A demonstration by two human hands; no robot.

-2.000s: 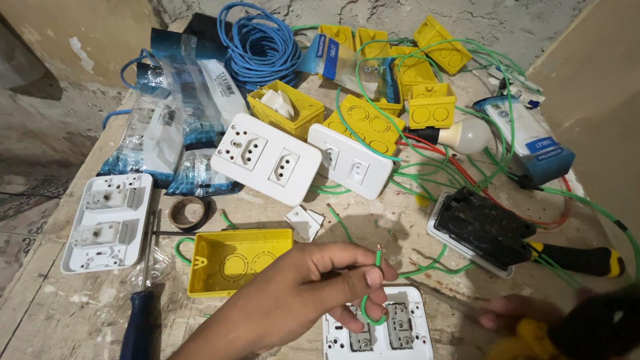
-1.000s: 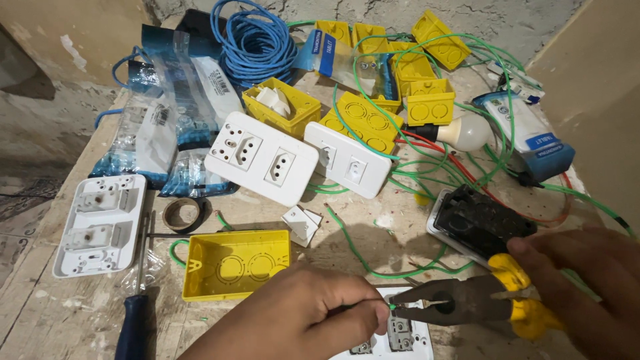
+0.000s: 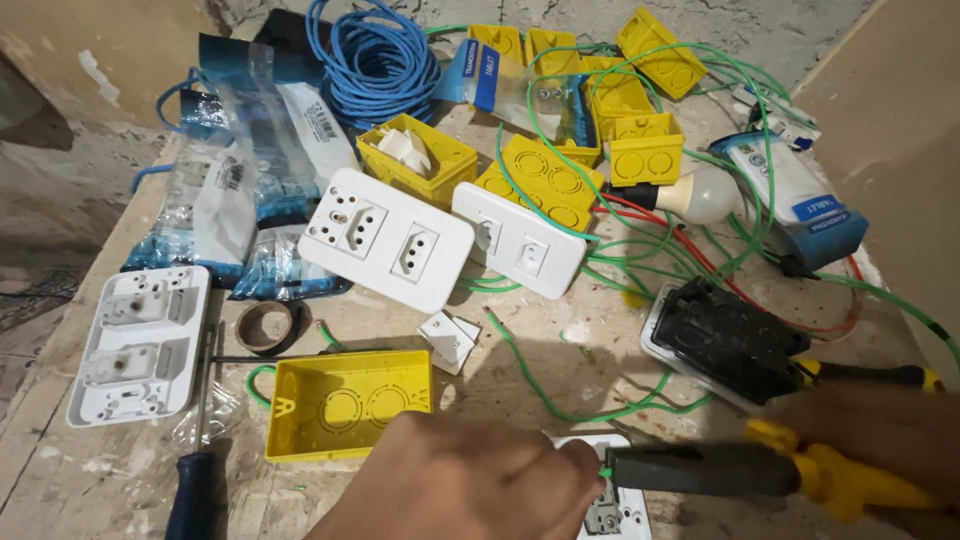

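Observation:
My left hand (image 3: 480, 480) is at the bottom centre, its fingers closed around a short green wire (image 3: 604, 472), most of which they hide. My right hand (image 3: 870, 435), partly blurred, grips pliers (image 3: 705, 470) with yellow and black handles; their dark jaws reach the green wire beside my left fingertips. Under both hands lies a white outlet plate (image 3: 634, 502), back side up, with grey modules. A yellow electrical box (image 3: 349, 405) sits left of it. Two white outlet plates (image 3: 386, 240) (image 3: 517, 240) lean face up behind.
A screwdriver (image 3: 196, 480), tape roll (image 3: 266, 328) and white plate back (image 3: 140, 345) lie at left. Behind are packets (image 3: 225, 180), a blue cable coil (image 3: 379, 64) and several yellow boxes (image 3: 646, 150). A light bulb (image 3: 709, 195), loose red and green wires and a black-backed fitting (image 3: 720, 337) are at right.
My right hand has brought the pliers in from the right to the green wire at my left fingers. The wire's loop, visible two seconds ago, no longer shows.

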